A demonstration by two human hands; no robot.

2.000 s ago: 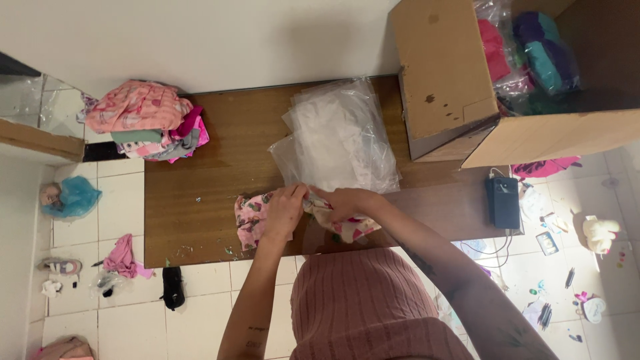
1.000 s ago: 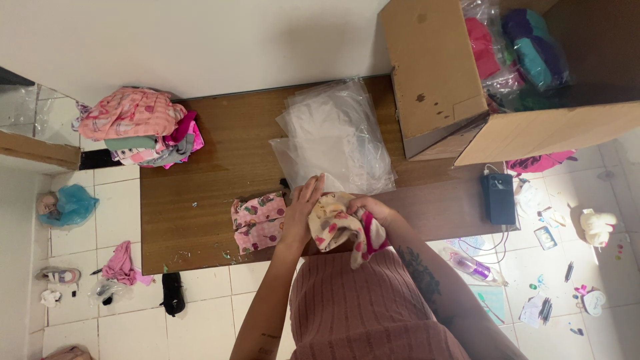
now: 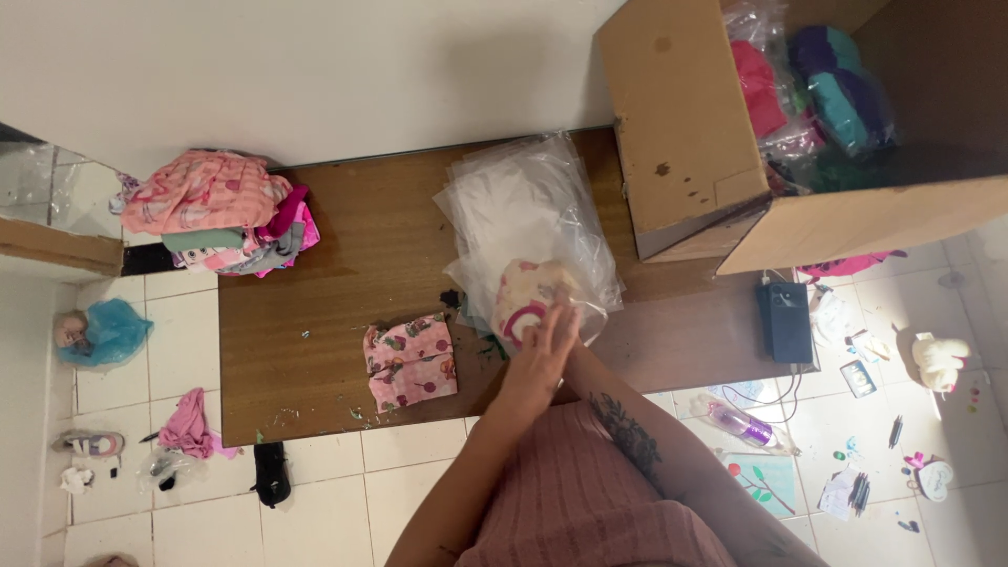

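A rolled cream garment (image 3: 516,287) with a red print and magenta trim lies on a stack of clear plastic bags (image 3: 512,205). Clear film shows around it; whether it is inside a bag is not plain. My left hand (image 3: 543,346) is on its near end, fingers bent over it. Largely hidden behind the left, my right hand (image 3: 576,358) is at the same end; its fingers cannot be made out. A pink printed garment (image 3: 411,362), folded flat, is on the brown wooden table (image 3: 331,315) to the left of my hands.
A heap of folded clothes (image 3: 213,197) is at the table's left end. At right stands an open cardboard box (image 3: 685,118) holding bagged cloth items (image 3: 843,87). A dark phone (image 3: 785,321) with a cable lies at the right edge. Toys and small things litter the tiled floor.
The cream garment, loose between my hands one second ago, is now rolled up on the bags. Both hands have moved forward and closer together. The pink garment has stayed on the table.
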